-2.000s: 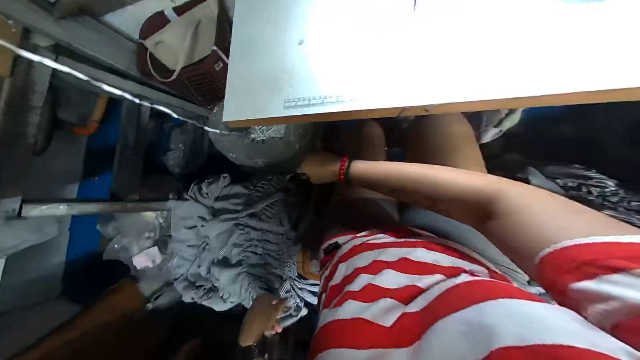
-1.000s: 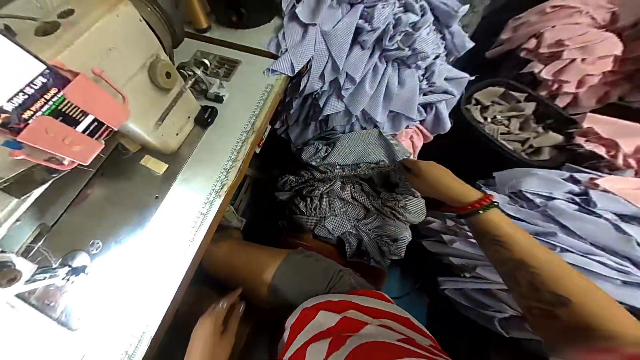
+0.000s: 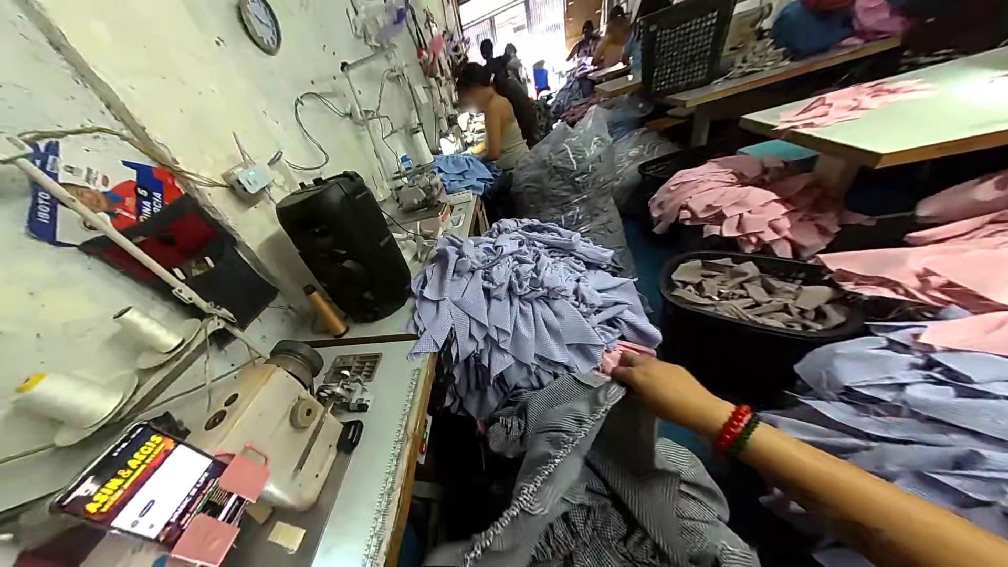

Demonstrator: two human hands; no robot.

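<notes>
My right hand (image 3: 650, 378), with red and dark bead bracelets at the wrist, pinches the upper edge of a dark grey striped cloth piece (image 3: 551, 449) with a ruffled seam. That cloth hangs down toward the bottom of the view over more gathered grey cloth (image 3: 630, 520). Behind the fingers, a bit of pink cloth (image 3: 626, 354) touches a large heap of light blue cloth pieces (image 3: 528, 291). My left hand is out of view. To the left, a sewing machine (image 3: 268, 425) stands on its table (image 3: 370, 465).
A phone (image 3: 142, 484) in a pink holder and thread cones (image 3: 71, 402) are at left, a black speaker (image 3: 342, 248) behind. A black tub of grey scraps (image 3: 756, 295), pink cloth (image 3: 748, 205) and blue cloth (image 3: 906, 409) lie right. A person (image 3: 500, 122) sits further back.
The view has swung up toward the room. My left hand, low in view a second ago, is out of sight. The dark striped cloth at my right hand is now drawn out longer.
</notes>
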